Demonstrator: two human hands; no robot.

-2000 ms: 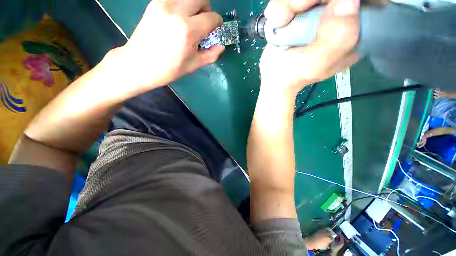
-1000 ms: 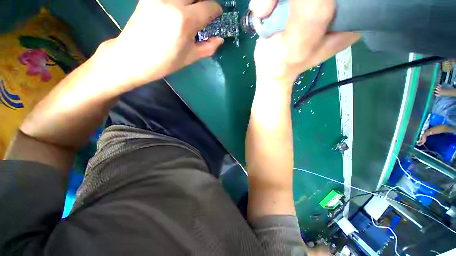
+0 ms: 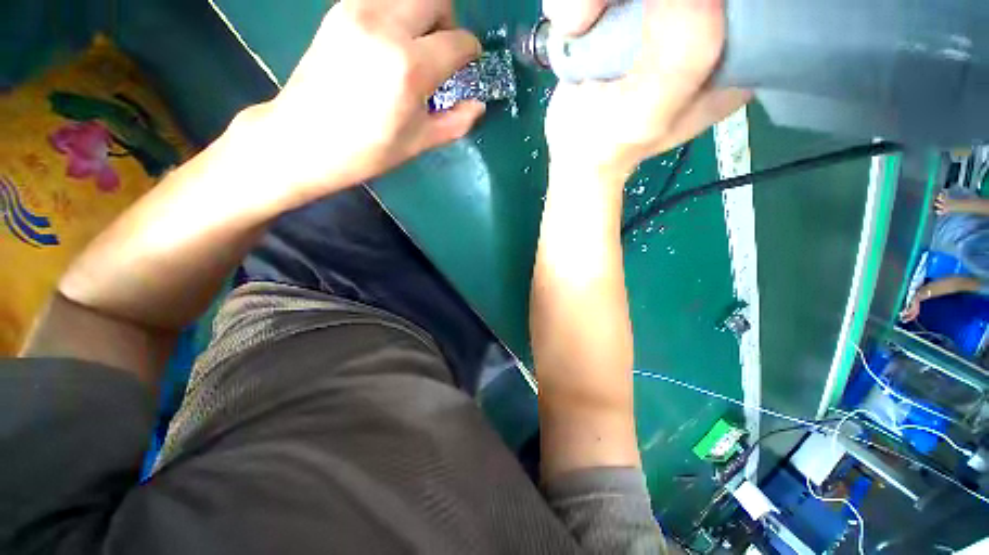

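My left hand (image 3: 380,92) pinches a circuit board assembly (image 3: 488,82), a small dark block with silvery parts, at the top of the view above the green bench. My right hand (image 3: 640,92) is closed around the corded power tool (image 3: 607,46), a thick grey cylinder that runs to the upper right. Its metal nose (image 3: 534,43) points left at the board's right end. I cannot tell whether they touch. White specks lie on the green bench top (image 3: 477,217).
A black power cord (image 3: 803,166) crosses a pale strip (image 3: 740,228). A small dark piece (image 3: 736,319) and a green block (image 3: 718,441) lie by the strip. White wires and equipment (image 3: 808,504) are lower right. A person's arm (image 3: 943,291) shows far right. A yellow sack (image 3: 81,163) is left.
The board and my left hand are slightly lower than one second ago. My right hand and the tool have shifted a little left. The other person's hand at the bottom has gone from view.
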